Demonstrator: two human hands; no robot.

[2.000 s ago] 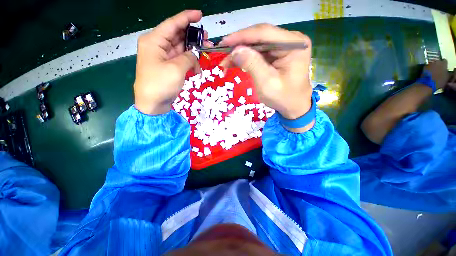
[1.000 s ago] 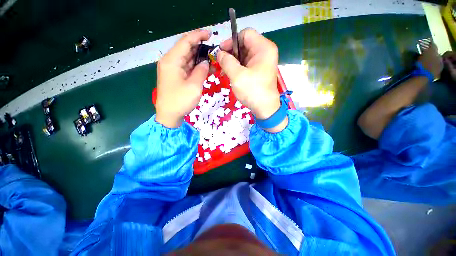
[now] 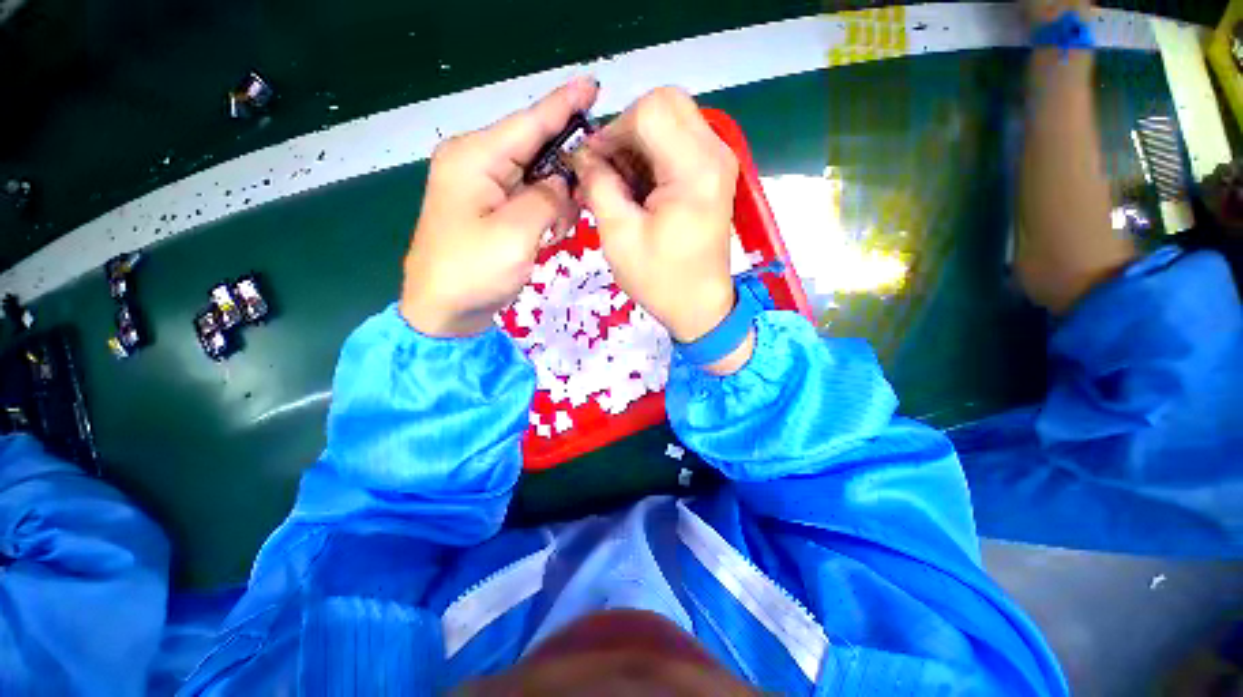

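Note:
My left hand (image 3: pixel 484 211) holds a small black module (image 3: pixel 556 150) by its edges above the far side of the red tray (image 3: pixel 758 204). My right hand (image 3: pixel 668 204), with a blue strap on the wrist, has its thumb and fingertips pinched together at the module's right side, touching it. The tweezers do not show; the curled right fingers may hide them. Tiny white pads (image 3: pixel 586 341) lie heaped in the tray under my hands. The module's face is partly covered by fingers.
Several black modules (image 3: pixel 232 316) lie on the green surface at left, beside a black tray (image 3: pixel 55 395). One module (image 3: pixel 251 95) lies beyond the white edge strip (image 3: pixel 341 143). Two stray pads lie near the tray's front. A neighbour's arm (image 3: pixel 1070 177) reaches forward at right.
The tweezers, seen lying across and then upright in my right hand, no longer show. The module is tilted differently. My hands moved closer together. The neighbour's arm has swung forward.

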